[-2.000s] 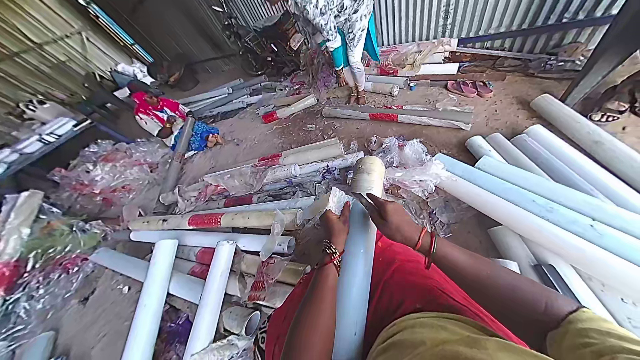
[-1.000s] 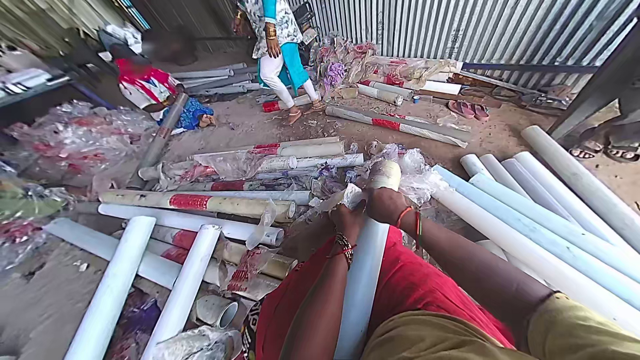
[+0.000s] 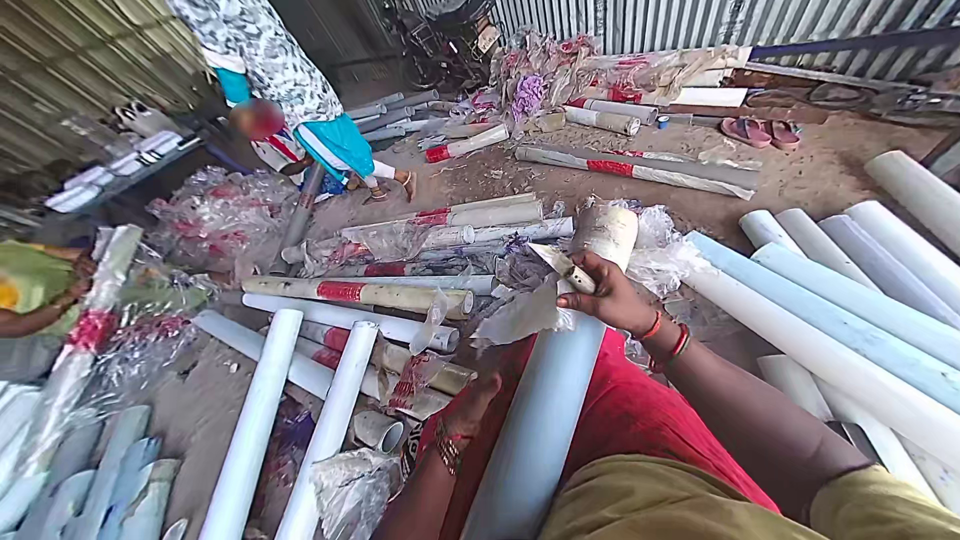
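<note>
A thick blue-grey pipe (image 3: pixel 544 405) slants up across my lap, and its far end (image 3: pixel 606 229) is still cream-coloured. My right hand (image 3: pixel 611 294) grips a knife (image 3: pixel 562 268) with a pale blade, held over the pipe near that end. A loose flap of whitish wrapping (image 3: pixel 517 315) hangs to the left of the blade. My left hand (image 3: pixel 469 409) is beside the pipe's left side, lower down, its fingers apart and nothing seen in it. Crumpled clear plastic film (image 3: pixel 664 251) lies around the pipe's far end.
White and blue pipes (image 3: pixel 825 322) lie in a row at right. Wrapped pipes with red bands (image 3: pixel 360 292) cover the floor ahead. A person in teal trousers (image 3: pixel 337 146) bends at upper left; another (image 3: pixel 45 292) holds a wrapped pipe at far left. Pink sandals (image 3: pixel 757 133) lie farther back.
My left hand has come away from the pipe's upper part and is lower at its left. The knife now shows plainly in my right hand. The person in teal has moved left.
</note>
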